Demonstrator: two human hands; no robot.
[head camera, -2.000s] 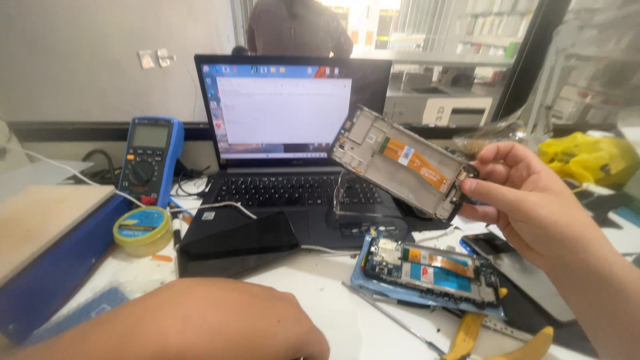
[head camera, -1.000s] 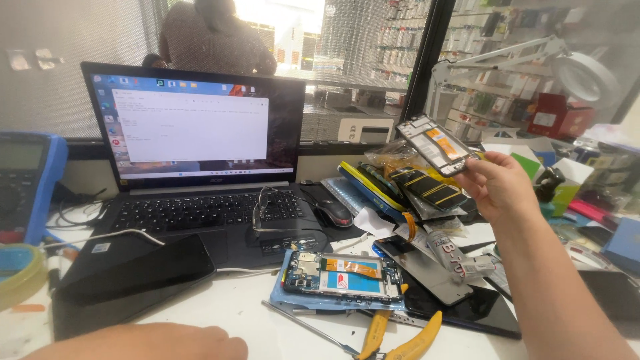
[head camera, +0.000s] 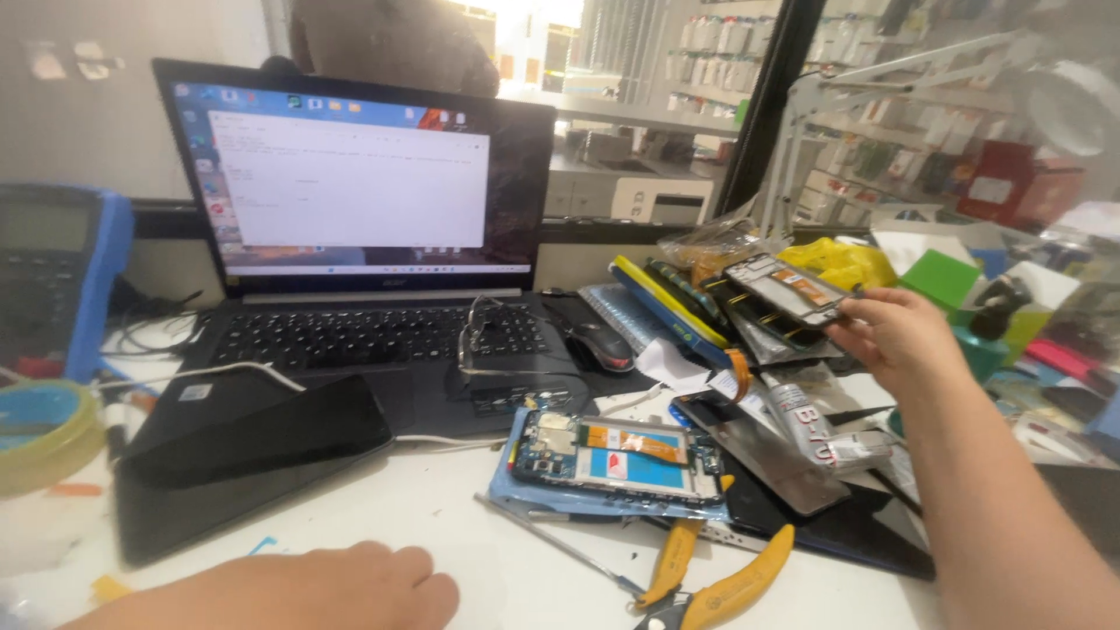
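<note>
My right hand (head camera: 906, 337) pinches one end of a phone frame with an orange flex cable (head camera: 783, 289), over the pile of parts at the right. My left hand (head camera: 341, 588) lies at the bottom left on the white table, its fingers curled; nothing shows in it. Ahead of it, an opened phone with its circuit board, orange flex cable and blue battery area (head camera: 612, 459) rests on a blue pad. Yellow-handled pliers (head camera: 739, 577) and a thin metal tool (head camera: 560, 542) lie in front of that phone.
An open laptop (head camera: 350, 184) stands behind, with eyeglasses (head camera: 472, 341) on it and a dark phone (head camera: 262, 429) at its front left. A blue multimeter (head camera: 52, 280), tape roll (head camera: 39, 433), mouse (head camera: 599, 343), glue tube (head camera: 801, 424) and grey phone (head camera: 766, 455) lie around.
My right hand has carried the phone frame from in front of the laptop to over the pile at the right. The view has swung to the right.
</note>
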